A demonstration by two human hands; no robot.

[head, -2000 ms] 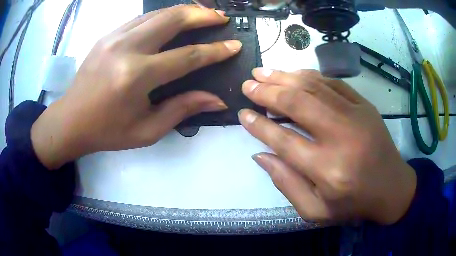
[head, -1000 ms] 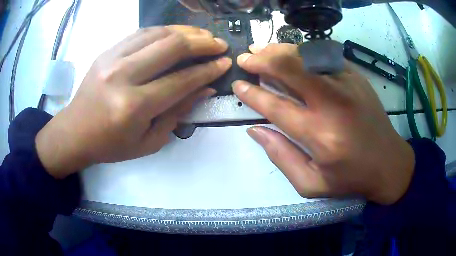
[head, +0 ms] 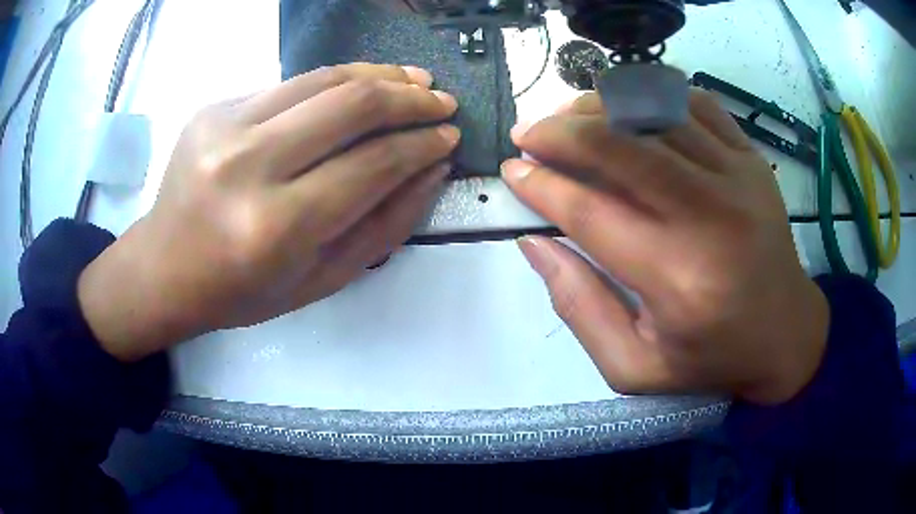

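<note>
A dark grey cuff piece (head: 480, 120) lies flat on the machine bed, its upper part under the presser foot (head: 471, 41). Its near edge lies on the needle plate area (head: 482, 206). My left hand (head: 271, 201) rests on the cuff piece, fingers together, fingertips near its middle; the thumb is mostly hidden beneath. My right hand (head: 683, 241) is at the right edge of the cuff piece, with two fingertips touching or very near it and the thumb apart on the table. The needle tip cannot be made out.
The machine head (head: 628, 20) with a grey round knob (head: 646, 97) hangs above my right hand. Black snips (head: 763, 120) and green-and-yellow scissors (head: 852, 191) lie at right. Cords (head: 45, 90) lie at left. A measuring tape (head: 452, 438) runs along the front edge.
The cuff piece has moved away from me under the presser foot, uncovering the metal plate in front. Both hands have shifted; my left fingers have drawn together and the left thumb is now mostly hidden.
</note>
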